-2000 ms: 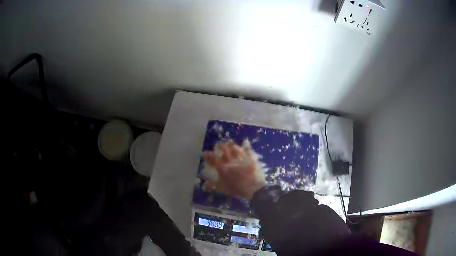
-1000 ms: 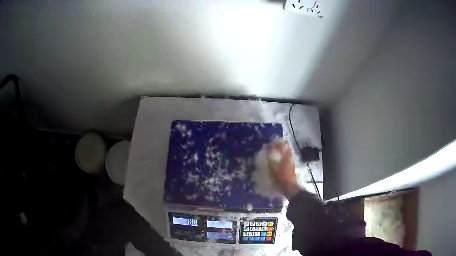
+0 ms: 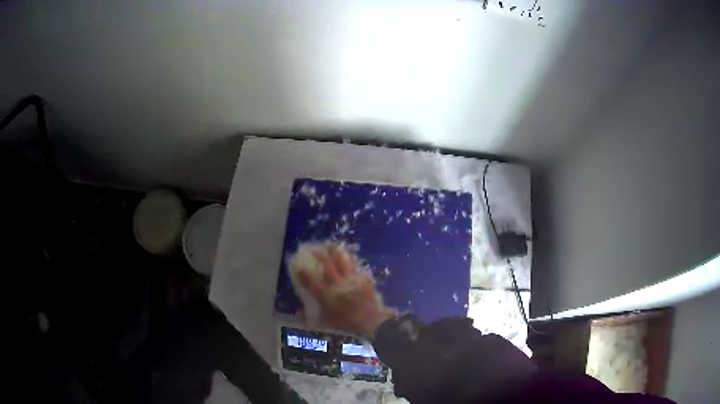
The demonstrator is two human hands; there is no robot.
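Note:
The digital scale's blue-purple pan [image 3: 410,245] has white down flecks over its back and left parts; its right and front parts show fewer flecks. My right hand [image 3: 339,284], slightly blurred, lies low over the pan's front left with its fingers over a clump of white down filling [image 3: 306,272] and against it. The dark sleeve and wrist cover part of the scale's front strip; lit displays [image 3: 306,342] show at its left and the keypad is hidden. My left hand cannot be made out; a dark sleeve-like shape crosses the lower left.
The scale sits on a white stand [image 3: 256,185] against the wall. A black adapter [image 3: 511,245] with its cord lies right of the pan. Two round pale lids [image 3: 159,222] show at left. An open brown box [image 3: 658,347] with pale filling is at lower right.
My right hand moved from the pan's left side to its right edge, then back to the front left with down under it. The pan's middle and right now show fewer flecks. The view shifted too.

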